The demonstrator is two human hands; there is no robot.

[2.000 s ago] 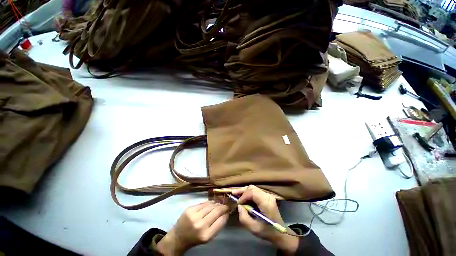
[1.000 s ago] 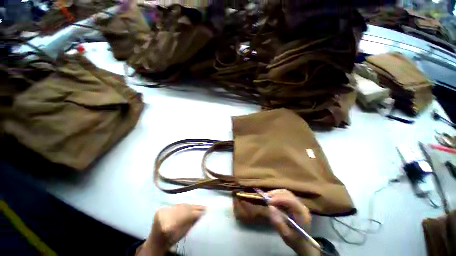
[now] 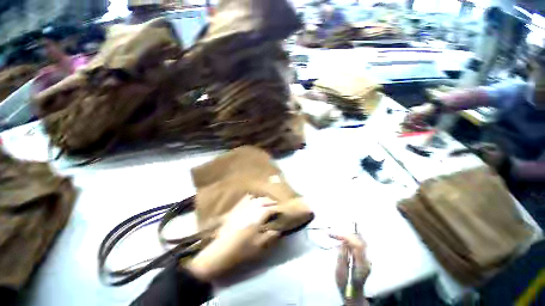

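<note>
A brown tote bag (image 3: pixel 230 179) lies on the white table in front of me, its straps (image 3: pixel 140 236) looping out to the left. My left hand (image 3: pixel 242 230) is on the lower right part of the bag, with its fingers on the fabric near the dark-edged corner; the grasp is blurred. My right hand (image 3: pixel 352 263) is right of the bag, off the fabric, holding the slim thread burner (image 3: pixel 350 276) upright between its fingers. A thin cord (image 3: pixel 320 229) shows between the bag corner and my right hand.
A tall brown bag pile (image 3: pixel 239 101) stands at the back. Another bag (image 3: pixel 30 209) lies left. Folded brown pieces (image 3: pixel 472 221) sit at right, a paler stack (image 3: pixel 349 92) behind. A black adapter (image 3: pixel 373 166) is right of centre. Another person (image 3: pixel 514 113) reaches over tools at right.
The view has swung right and up. My left hand has come down onto the bag. My right hand has moved off the bag to the right with the thread burner.
</note>
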